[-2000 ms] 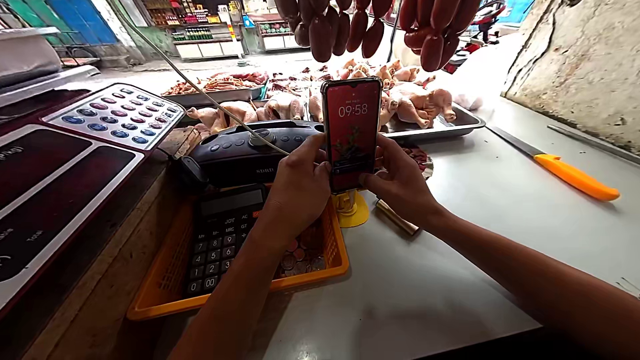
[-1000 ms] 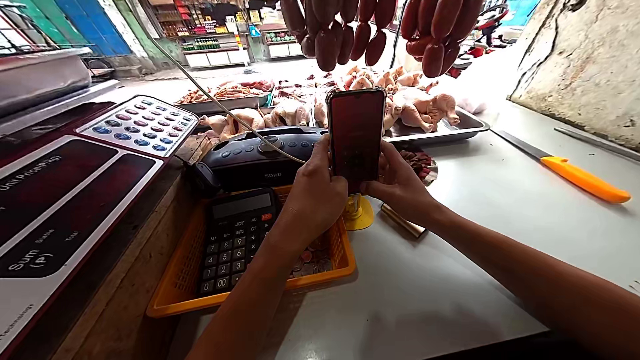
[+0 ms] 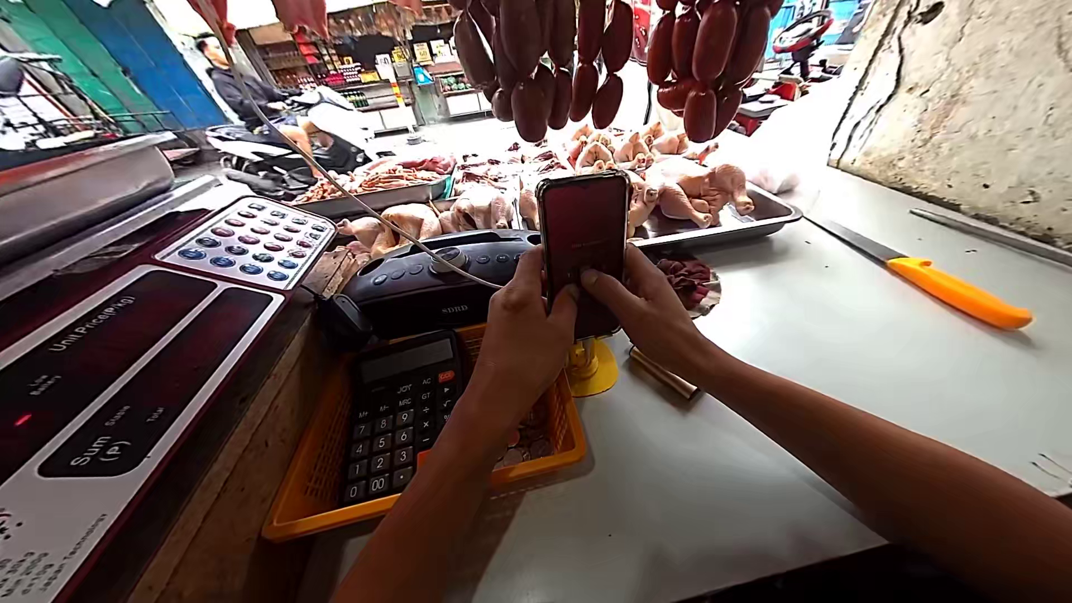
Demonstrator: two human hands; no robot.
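Observation:
A smartphone point(image 3: 584, 222) with a dim, dark reddish screen stands upright between my hands. My left hand point(image 3: 528, 331) grips its lower left side, thumb at the bottom of the screen. My right hand point(image 3: 649, 306) holds the lower right side, its thumb over the lower screen. Behind the phone is a black speaker point(image 3: 402, 293) with a cable across it. Under my left forearm, an orange plastic basket point(image 3: 297, 502) holds a black calculator point(image 3: 402, 419) and coins point(image 3: 528, 448). A yellow round base point(image 3: 593, 368) stands below the phone, beside a small brownish roll point(image 3: 663, 373).
At left lies a digital scale panel point(image 3: 151, 360). A metal tray point(image 3: 762, 222) of raw chicken point(image 3: 687, 193) stands behind the phone, with sausages point(image 3: 528, 67) hanging above. On the right of the table point(image 3: 837, 377) is an orange-handled knife point(image 3: 955, 289). A person point(image 3: 251, 92) sits on a scooter point(image 3: 293, 151) outside.
The phone's screen has gone from a bright lock screen showing the time to a dim display. My right thumb now lies over the lower screen. A person on a scooter has come into view outside.

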